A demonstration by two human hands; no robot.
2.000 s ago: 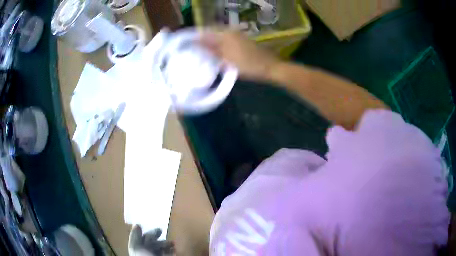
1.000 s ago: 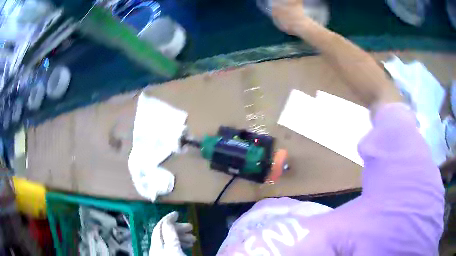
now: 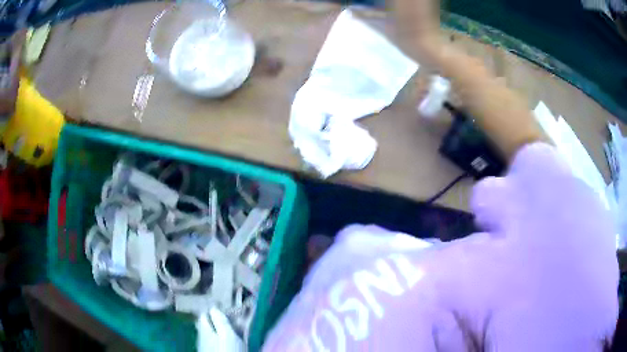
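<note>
A clear housing with a white rounded lower part (image 3: 212,60) lies on the cardboard-covered bench at the upper left, with no hand on it. My left hand (image 3: 218,333), in a white glove, is cut off by the bottom edge, over the near side of the green parts crate (image 3: 295,206). Many white-grey ring brackets (image 3: 144,254) are heaped in the crate. Whether the glove grips one cannot be told. My bare right hand (image 3: 414,24) reaches across the bench, blurred and cut off by the top edge; its fingers are hidden.
A crumpled white cloth (image 3: 354,82) lies mid-bench. A small bench grinder (image 3: 467,144) with a white wheel and black cord is partly behind my right forearm. White sheets (image 3: 574,151) lie at right. A yellow container (image 3: 34,124) stands left. The dark green conveyor (image 3: 550,27) runs behind.
The view has swung left, bringing the crate and the housing on the bench into view. My gloved left hand is now over the crate. My right hand has left the housing it was at on the conveyor.
</note>
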